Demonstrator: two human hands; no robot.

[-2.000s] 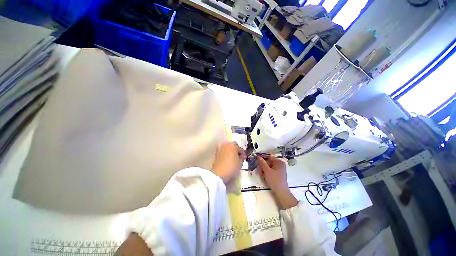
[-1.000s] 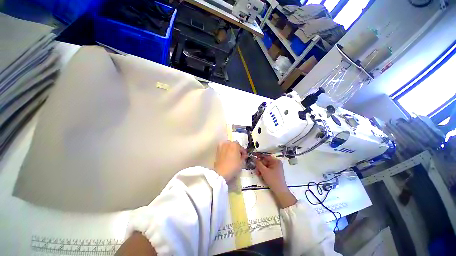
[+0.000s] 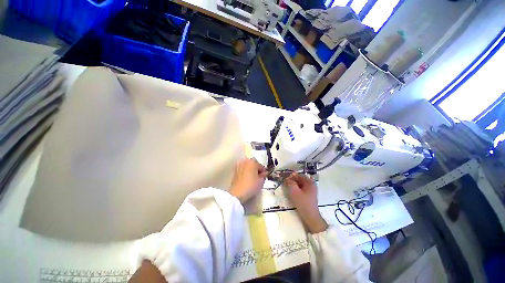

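Observation:
My left hand [image 3: 248, 178] is at the left of the needle and presser foot area [image 3: 273, 174], its fingertips pinched close to the foot. My right hand [image 3: 302, 193] is just right of the foot, thumb and fingers drawn together. What either hand holds is too small to tell. The large beige panel [image 3: 138, 160] lies left of the machine, its right edge by my left hand, with a small yellow label [image 3: 173, 104] near its far side. The white sewing machine [image 3: 343, 146] stands beyond my hands. Yellow guide tape [image 3: 258, 243] runs toward me.
A panel stack [image 3: 27, 105] lies at the left. Blue crates [image 3: 145, 52] stand behind the table, one with dark pieces. A black cord [image 3: 350, 218] loops on the right tabletop. Thread cones [image 3: 387, 47] stand behind the machine. A printed ruler scale [image 3: 86, 274] marks the near edge.
My right hand has moved slightly away from my left hand, widening the gap at the foot. The dark piece seen between the fingertips earlier no longer shows clearly. The view has shifted slightly.

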